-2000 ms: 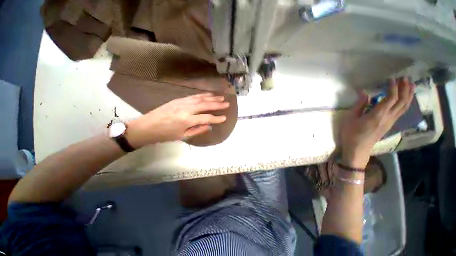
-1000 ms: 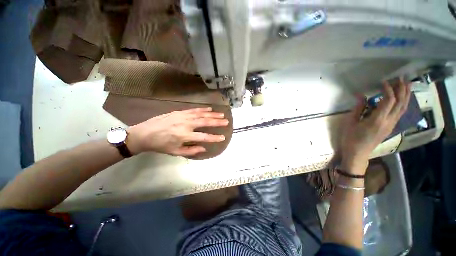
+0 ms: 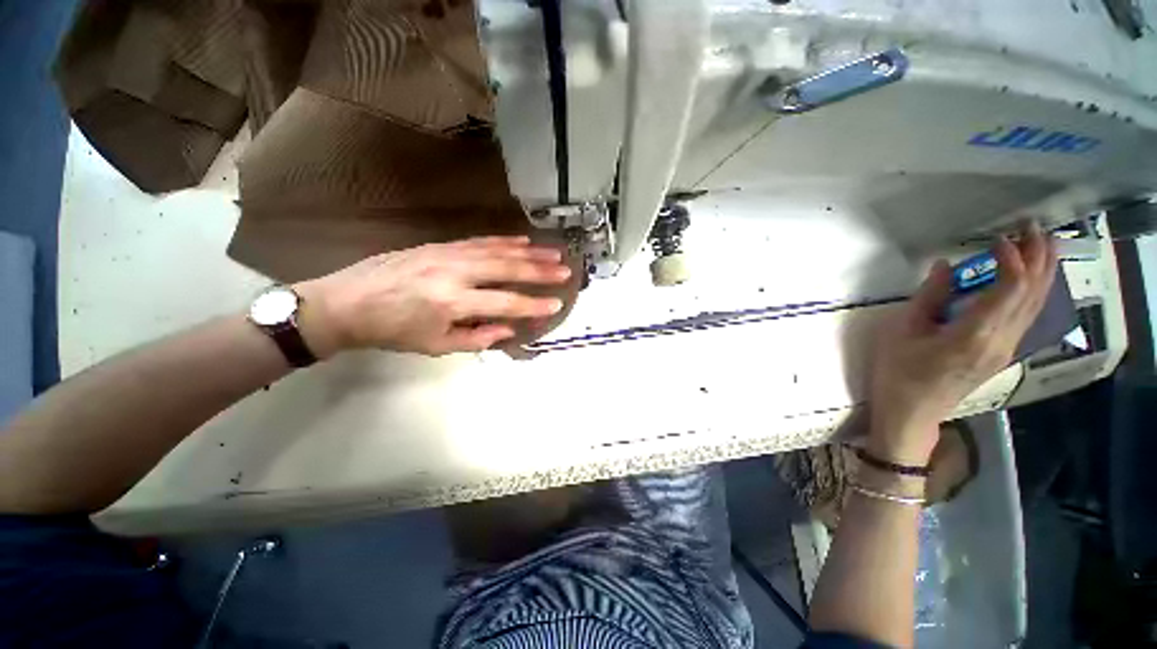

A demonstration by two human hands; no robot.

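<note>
A brown fabric panel (image 3: 368, 190) lies on the machine table, its rounded right end under the presser foot and needle (image 3: 586, 241). My left hand (image 3: 438, 294) rests flat on the panel with fingers apart, just left of the foot. A larger crumpled brown heap (image 3: 165, 76) lies at the upper left, against the panel. My right hand (image 3: 971, 311) is at the right end of the table, its fingers curled around a small blue tool (image 3: 974, 271). The tool's lower part is hidden by the fingers.
The white JUKI machine head (image 3: 837, 140) spans the upper right. A cream knob (image 3: 669, 269) hangs beside the needle area. A dark flat slab (image 3: 1051, 311) lies beside my right hand. A grey tub (image 3: 1002, 545) with brown pieces and clear plastic is below the table's right end.
The brown panel has moved up and further under the foot, and less of its rounded end shows. My left hand has moved slightly up with it. The blue tool now shows raised in my right hand.
</note>
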